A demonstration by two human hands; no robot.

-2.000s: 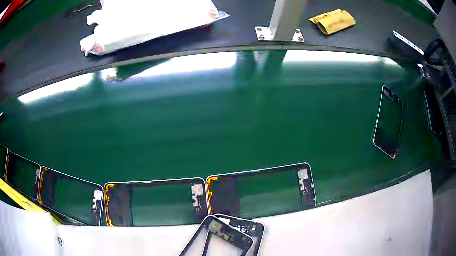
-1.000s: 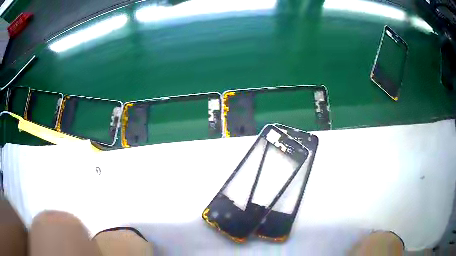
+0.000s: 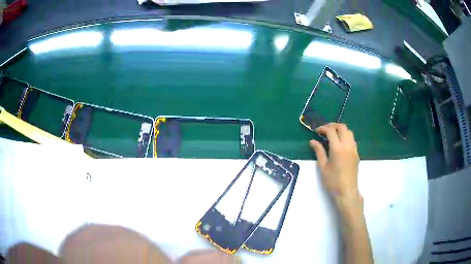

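Note:
My right hand [image 3: 338, 154] reaches over the belt from the lower right. Its fingers and thumb are closed around the lower end of a phone middle frame [image 3: 348, 95], which lies at a slant; the fingers hide that end. A row of frames [image 3: 199, 118] lies end to end along the belt's near edge, at left and centre. Two overlapping frames [image 3: 219, 234] lie on the white sheet [image 3: 139, 191]. Large blurred skin-coloured shapes [image 3: 111, 247] are cut off by the bottom edge; they may be my left hand, whose grip I cannot tell.
Another frame [image 3: 393, 111] lies on the green belt [image 3: 217, 77] at far right, by a machine with a ribbed cable chain [image 3: 457, 98]. A yellow guide strip [image 3: 28, 126] is at left. A metal post [image 3: 317, 13] and a yellow packet [image 3: 355, 22] are behind the belt.
My right hand has come onto the lower end of a frame. The row has shifted left past the overlapping frames. The view has tilted up and shows more of the far side.

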